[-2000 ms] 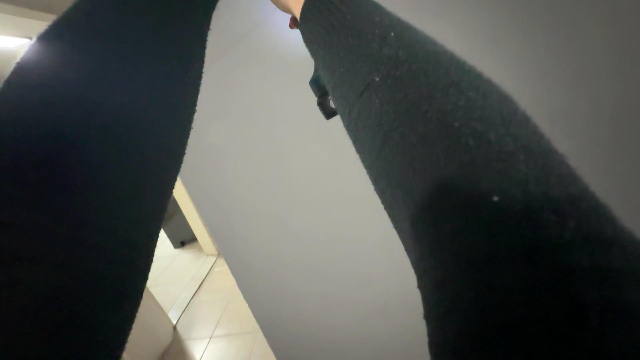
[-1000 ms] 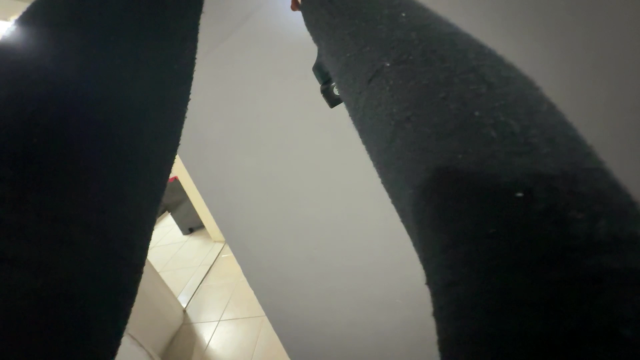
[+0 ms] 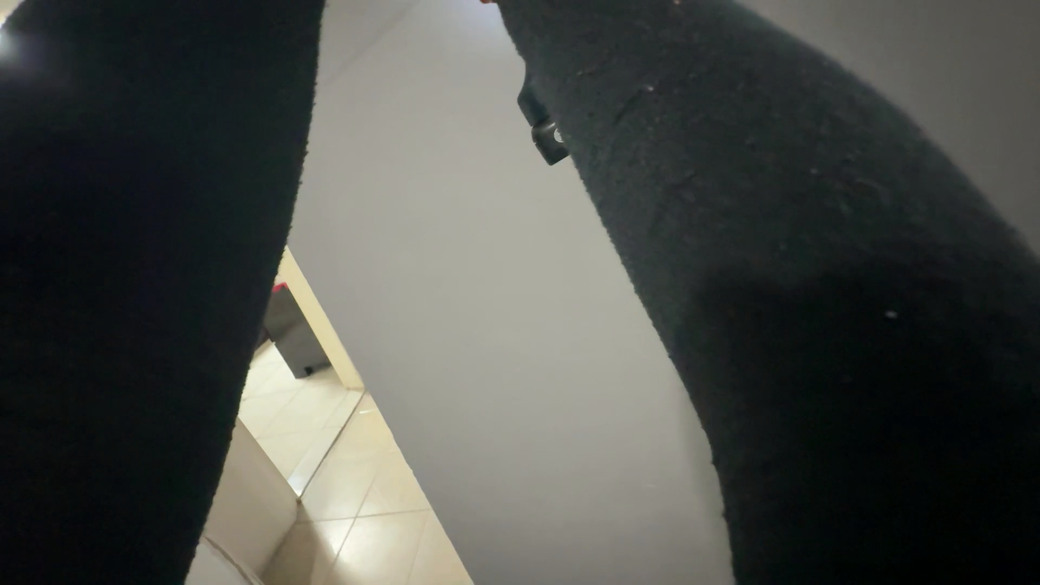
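Note:
Two raised forearms in dark knit sleeves fill much of the head view, the left sleeve (image 3: 146,268) at the left and the right sleeve (image 3: 780,227) at the right. Both reach up past the top edge. My left hand is out of the picture. Only a sliver of skin, seemingly my right hand (image 3: 488,2), shows at the top edge beside the right sleeve; its fingers and anything in them cannot be made out. A small black fitting (image 3: 544,130) with a shiny round spot juts out from behind the right sleeve, against a plain grey surface (image 3: 487,325).
Beyond the grey surface, at the lower left, lies a tiled floor (image 3: 382,487). A pale door frame (image 3: 321,325) stands there, with a dark box-like object (image 3: 299,333) behind it. A low pale wall (image 3: 256,487) borders the tiles.
The skin seen at the top edge two seconds ago has mostly slipped out of the picture. Both arms remain raised, and the view has shifted slightly.

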